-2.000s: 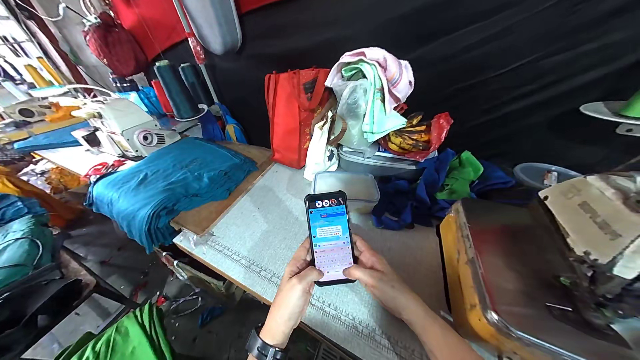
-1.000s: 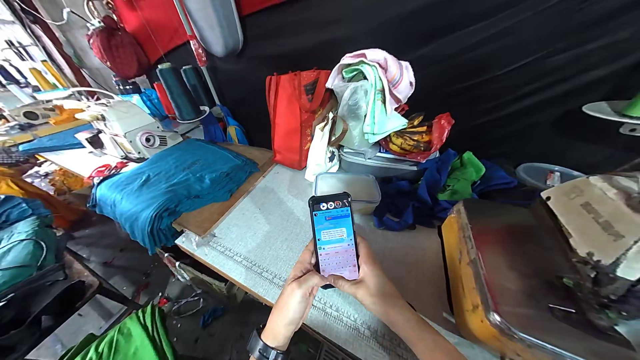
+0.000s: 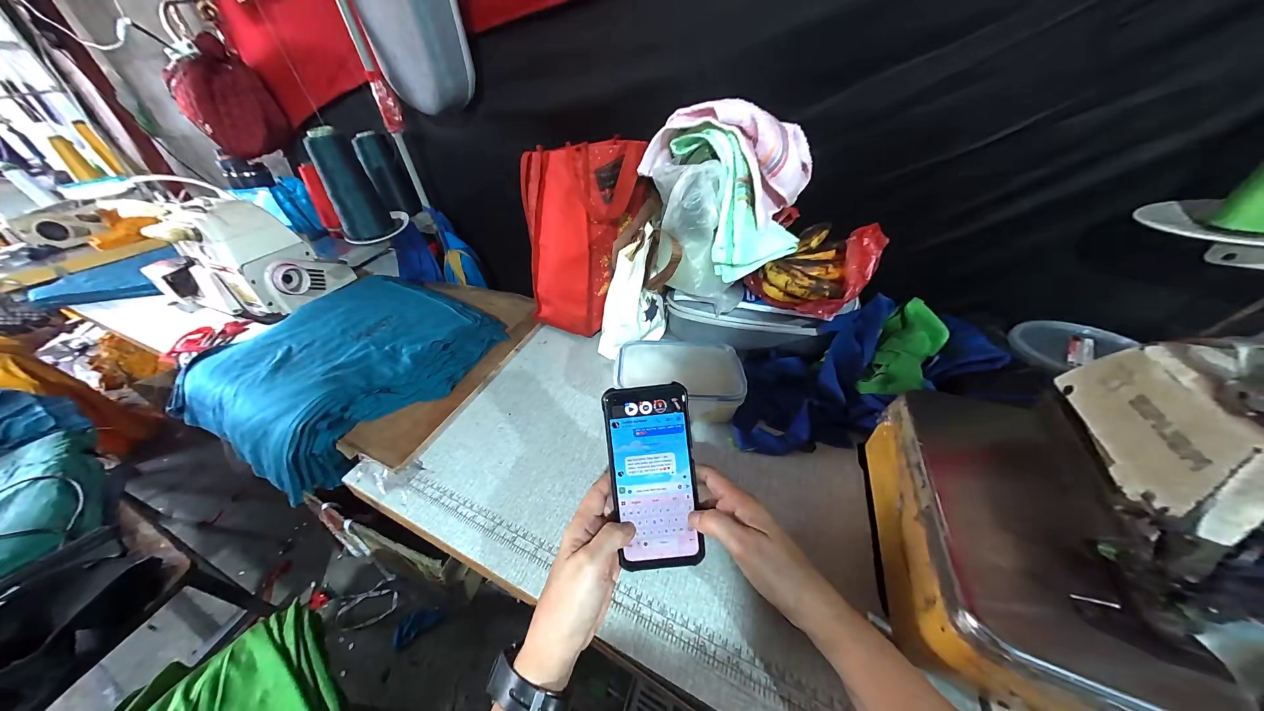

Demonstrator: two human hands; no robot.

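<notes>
A smartphone in a dark case (image 3: 654,479) is held upright above the table, its lit screen showing a chat and an on-screen keyboard. My left hand (image 3: 591,553) grips its lower left side, the thumb at the keyboard; a dark watch (image 3: 523,681) is on that wrist. My right hand (image 3: 741,528) holds the lower right side, its thumb over the keyboard's right edge. Just behind the phone lies a clear plastic food container (image 3: 681,373) on the pale table (image 3: 494,395), which has ruler-like markings along its front edge.
Folded teal fabric (image 3: 336,365) lies left, before a white sewing machine (image 3: 247,262). Behind stand a red bag (image 3: 578,237), towels (image 3: 741,188) and bananas in a red plastic bag (image 3: 805,272). Blue cloth (image 3: 790,395) lies right of the container. A yellow-sided machine (image 3: 918,533) borders the right.
Both thumbs have shifted on the phone: a second ago they were close together at its bottom, and now they are apart on opposite sides of the keyboard.
</notes>
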